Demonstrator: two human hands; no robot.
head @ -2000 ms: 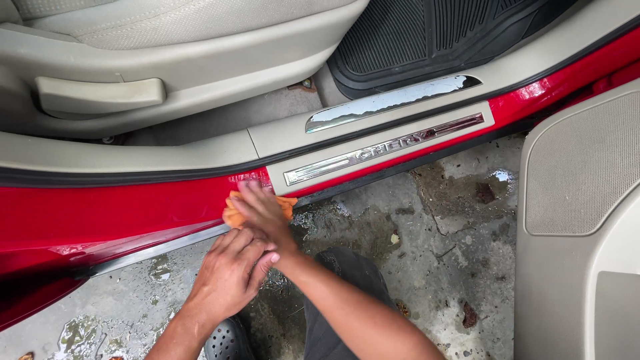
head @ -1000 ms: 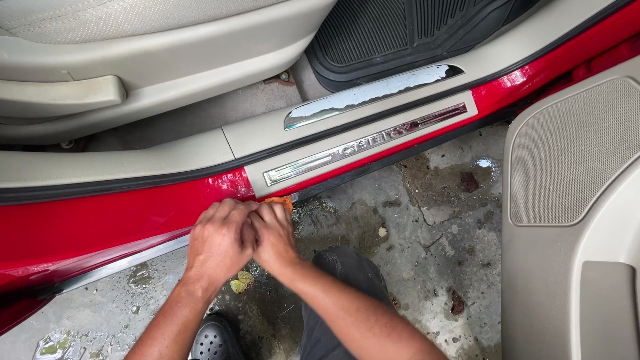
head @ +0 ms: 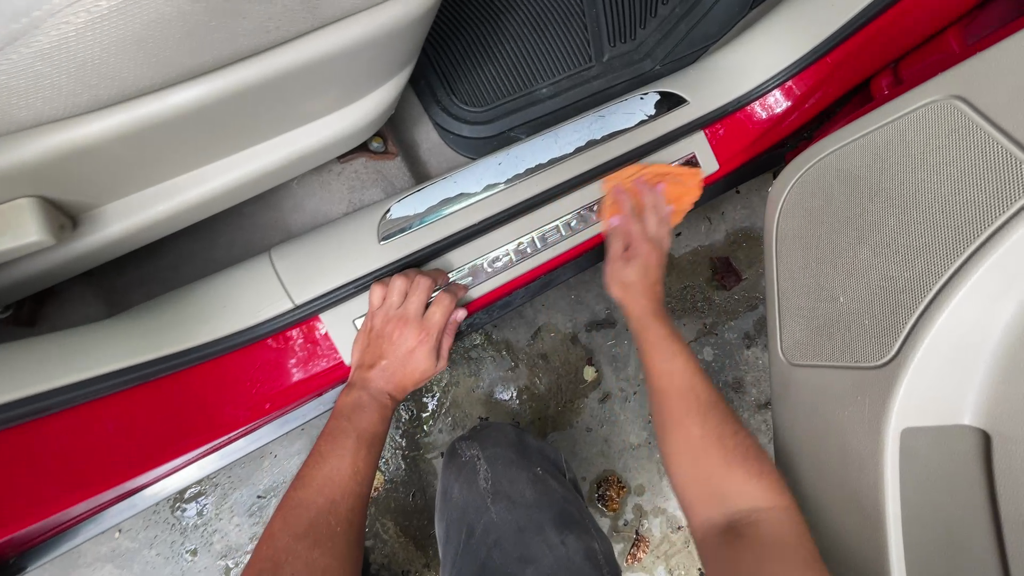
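Observation:
My right hand (head: 638, 248) presses an orange cloth (head: 654, 190) flat on the right end of the car's door sill plate (head: 544, 238), a beige and chrome strip with raised Chery lettering; the hand is slightly blurred. At the plate's left end rests my left hand (head: 406, 328), fingers bent over the chrome, no cloth in it. Above the black rubber seal (head: 496, 223) lies a second, mirror-like chrome trim (head: 528, 164). Red painted sill (head: 184, 416) continues on both sides of the plate.
A beige seat base (head: 240, 152) is at upper left, a black rubber floor mat (head: 512, 64) at top centre. The open door's panel with its speaker grille (head: 904, 240) stands at right. My knee (head: 516, 504) is over the wet concrete floor (head: 552, 360) with dead leaves.
The two hands were together near the sill plate's left end and are now apart. My right hand has moved right along the plate with the orange cloth; my left hand now rests on the plate.

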